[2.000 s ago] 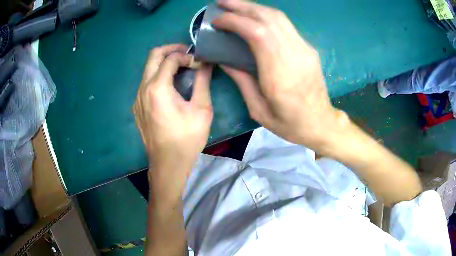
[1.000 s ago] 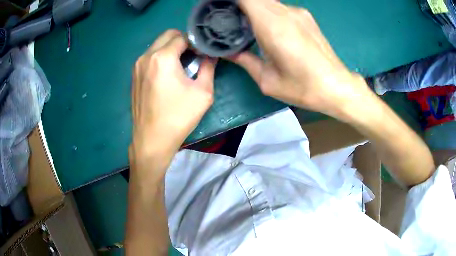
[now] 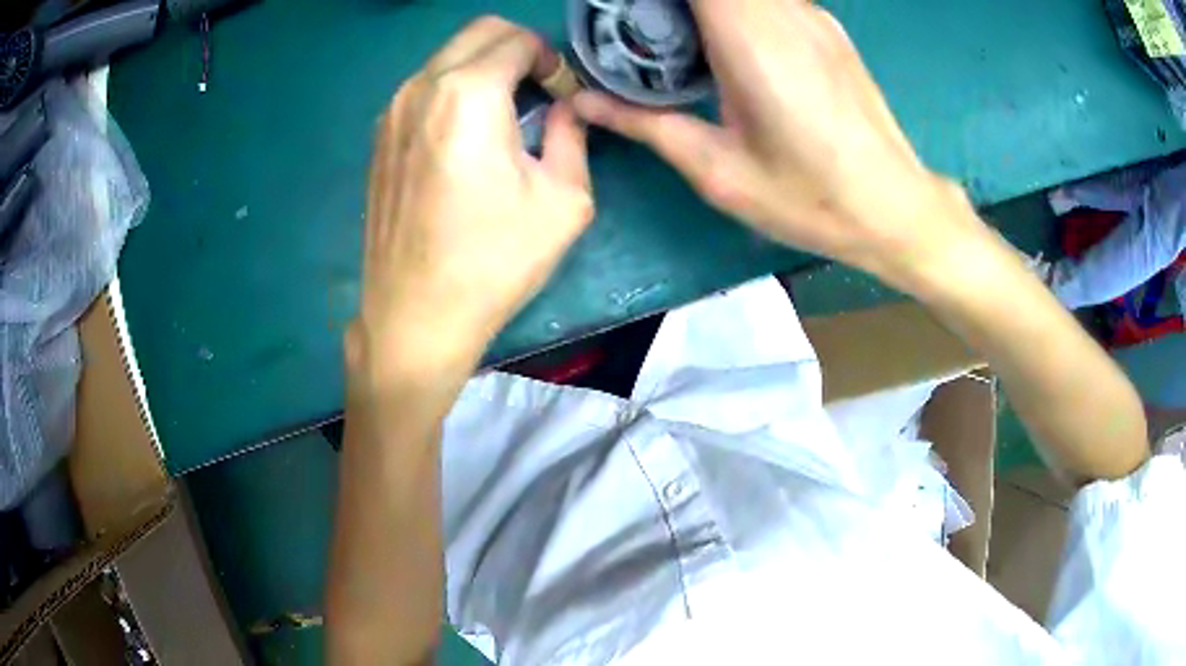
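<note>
A dark grey round dryer body [image 3: 643,47] is at the top centre, its open end with a spoked grille facing me, partly cut off by the top edge. My right hand [image 3: 793,137] grips its right side, with the thumb along the lower rim. My left hand [image 3: 475,182] is closed around a grey handle [image 3: 533,128] just below and left of the barrel; most of the handle is hidden by the fingers. A yellowish band [image 3: 561,78] is on a left fingertip.
The green bench top [image 3: 260,312] lies under the hands. Grey housings [image 3: 98,43] and a thin lead are at the upper left. A translucent liner bag [image 3: 59,208] and cartons [image 3: 124,442] are at left. An open brown box [image 3: 956,442] is below right. Another person's sleeve [image 3: 1132,234] shows at right.
The dryer body has turned from its side view to show the grille end. Both hands have since shifted slightly up and right with it.
</note>
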